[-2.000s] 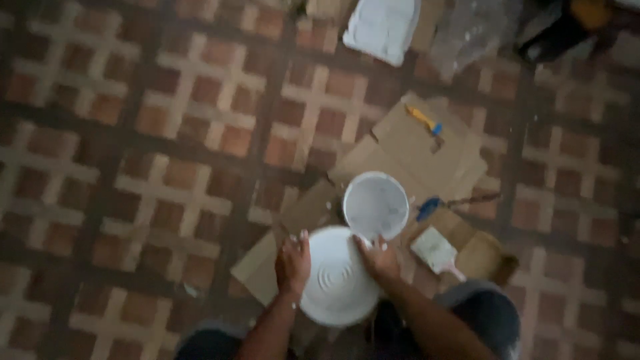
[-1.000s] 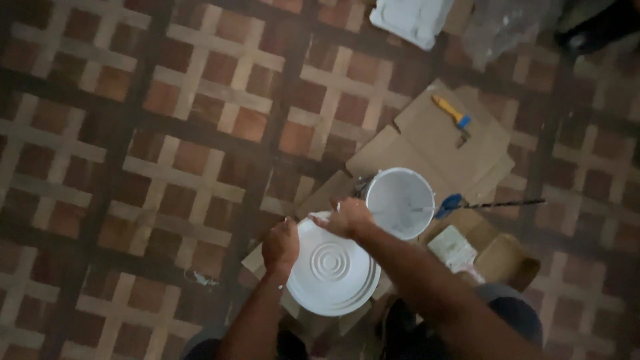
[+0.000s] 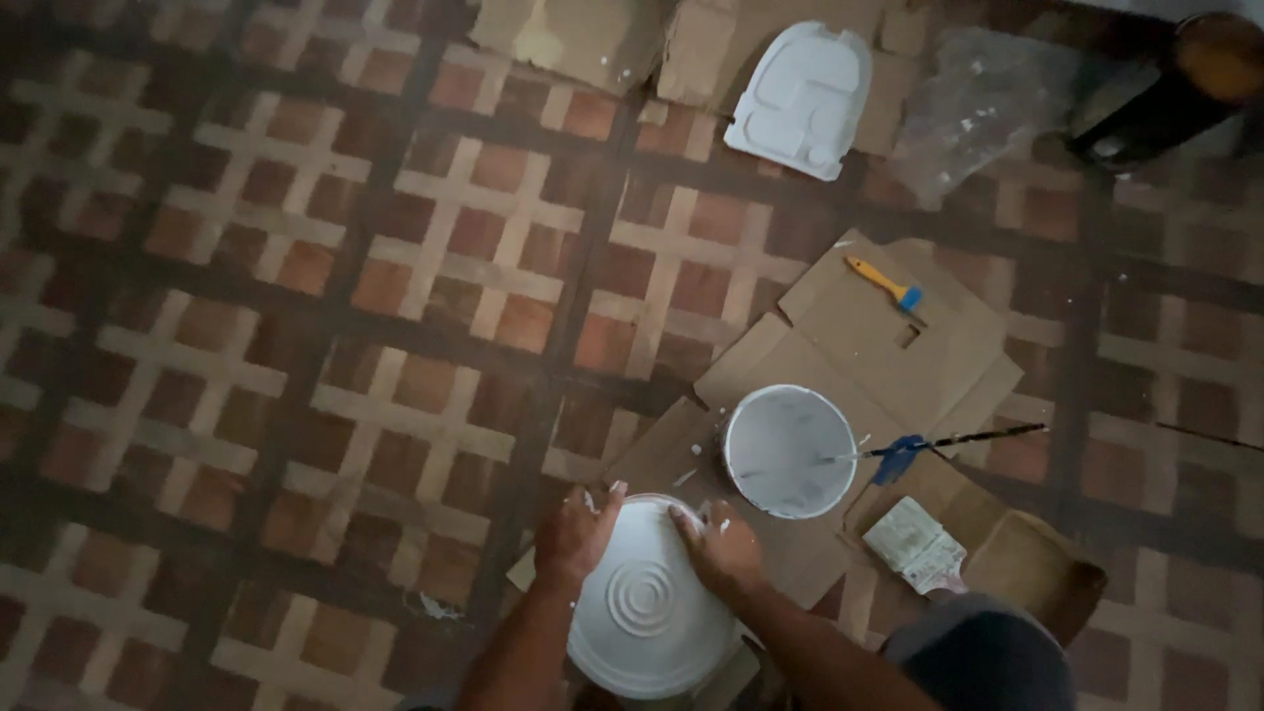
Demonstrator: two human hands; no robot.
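Note:
A round white plastic bucket lid, with concentric rings at its middle, lies between my two hands at the bottom of the head view. My left hand rests on its upper left rim, white specks on the fingers. On the upper right rim is my right hand, thumb over the edge, also marked with white. Whether a bucket is under the lid cannot be told. Just up and right stands an open white bucket with whitish contents, and a thin dark stick with a blue piece on it crosses its rim.
Flattened cardboard bears a yellow-handled brush with a blue end. A wide whitish brush lies by a cardboard box near my knee. Farther off are a white moulded tray, clear plastic sheeting and a dark object.
My right hand has moved from the top of the lid, by the bucket, to the lid's upper right rim. My left hand stays at the lid's left side.

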